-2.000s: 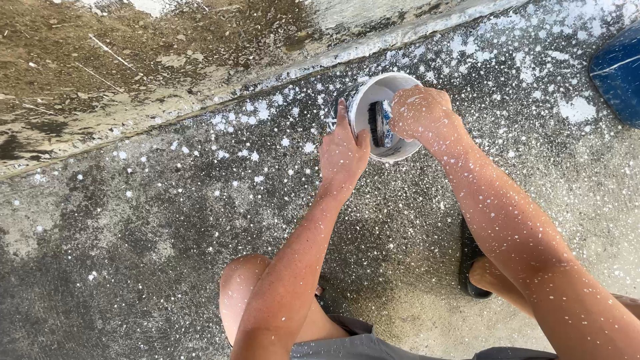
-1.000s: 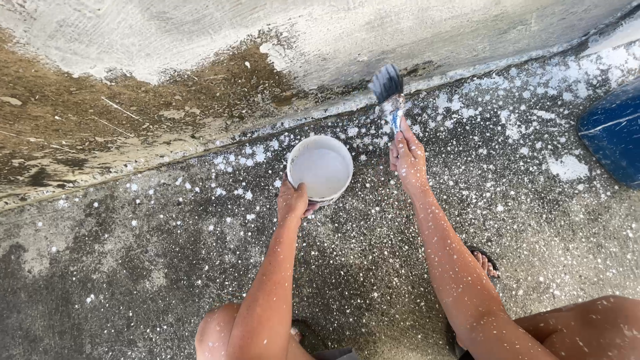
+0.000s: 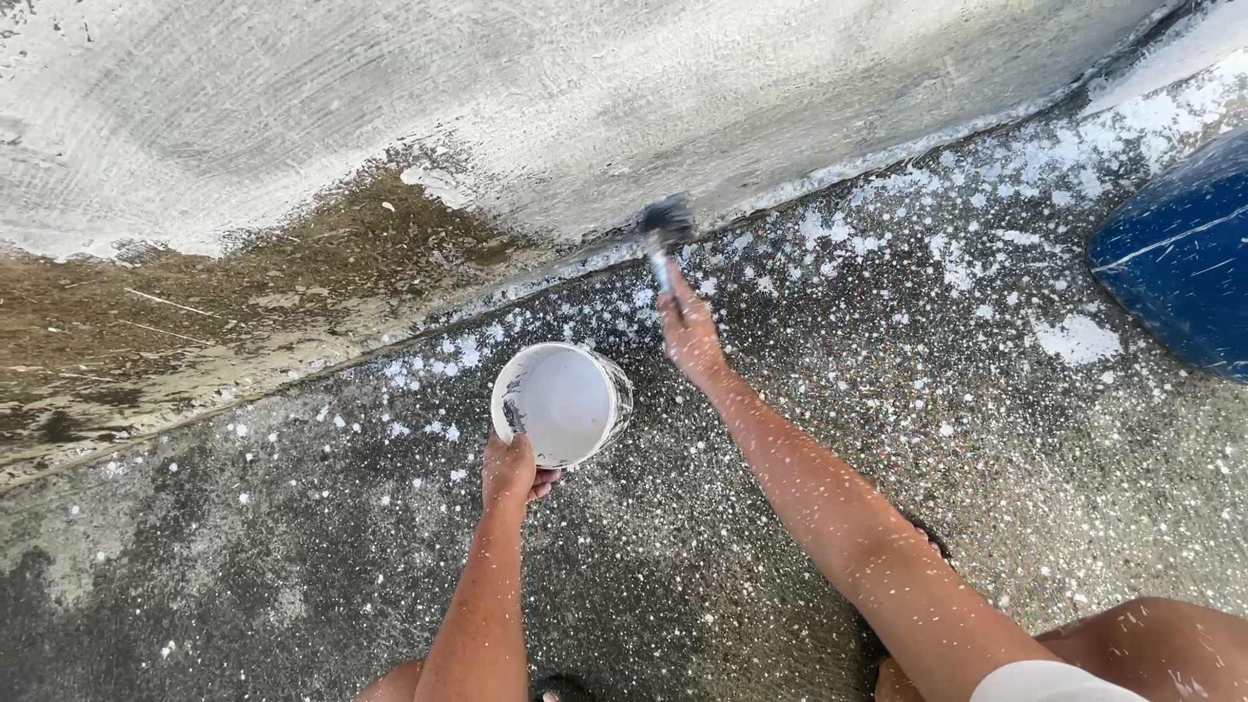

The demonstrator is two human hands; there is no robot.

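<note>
A white plastic bucket [image 3: 564, 405] with whitish liquid in it is gripped at its near rim by my left hand [image 3: 512, 470]. My right hand [image 3: 692, 327] is closed around the handle of a paintbrush [image 3: 668, 229], up and to the right of the bucket. The dark bristles, blurred, are at the foot of a wall [image 3: 585, 117]; whether they touch it I cannot tell. White paint coats the upper wall, while a brown, weathered patch [image 3: 322, 244] shows lower down on the left.
The concrete floor [image 3: 682, 565] is spattered with white paint. A blue plastic container [image 3: 1185, 258], streaked white, stands at the right edge. My knees and parts of my feet show along the bottom.
Two seconds ago my right hand held the brush inside the bucket; it came out and is now at the base of the wall. The view has shifted toward the wall.
</note>
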